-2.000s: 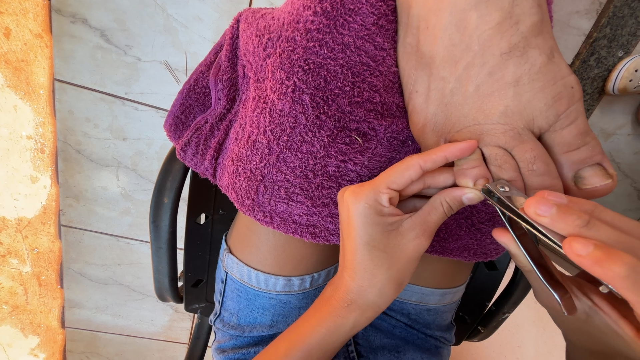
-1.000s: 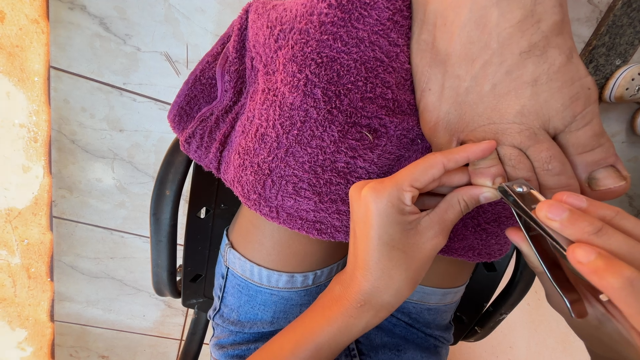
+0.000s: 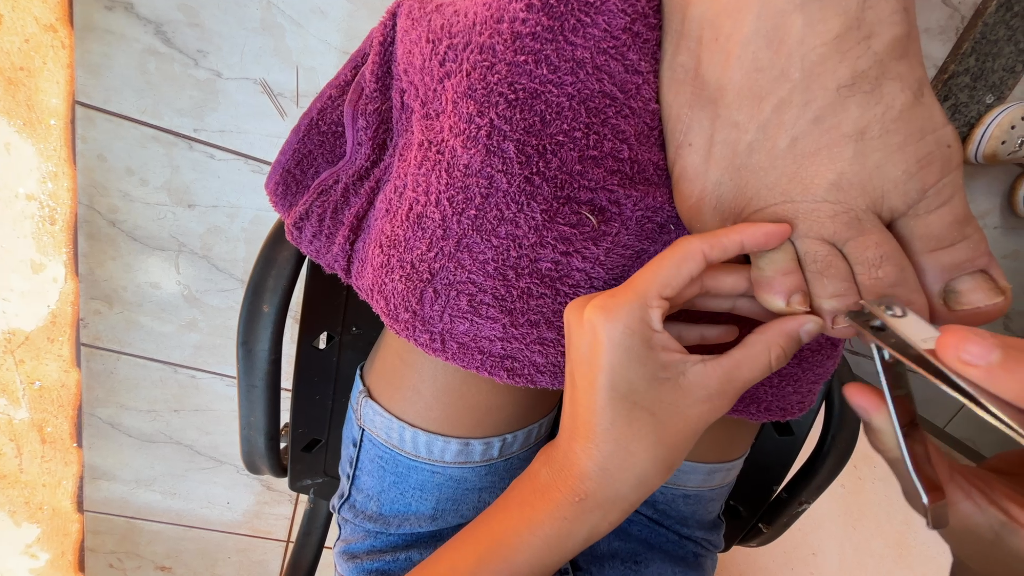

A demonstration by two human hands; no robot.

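Another person's bare foot [image 3: 808, 120] rests toes down beside a purple terry towel [image 3: 496, 200]. My left hand [image 3: 672, 344] holds the foot's little toe [image 3: 778, 280], with the index finger above it and the thumb by its tip. Metal nail clippers [image 3: 904, 336] are held in my right hand [image 3: 960, 448], at the right edge, between fingers above and thumb below. The clippers' jaws are near the nail of the toe beside the little toe; whether they touch it, I cannot tell. A thin curved nail clipping [image 3: 590, 218] lies on the towel.
The towel covers my lap, above denim shorts [image 3: 448, 496]. Black chair tubing [image 3: 260, 352] shows at both sides. Thin sticks or bristles [image 3: 273, 98] lie on the tiled floor [image 3: 160, 264]. Part of a shoe [image 3: 996, 136] and a dark stone edge [image 3: 980, 64] are at upper right.
The clippers in my right hand have moved from the little toe's nail to beside the neighbouring toe. My left thumb and index finger, earlier close together at the little toe's tip, are farther apart.
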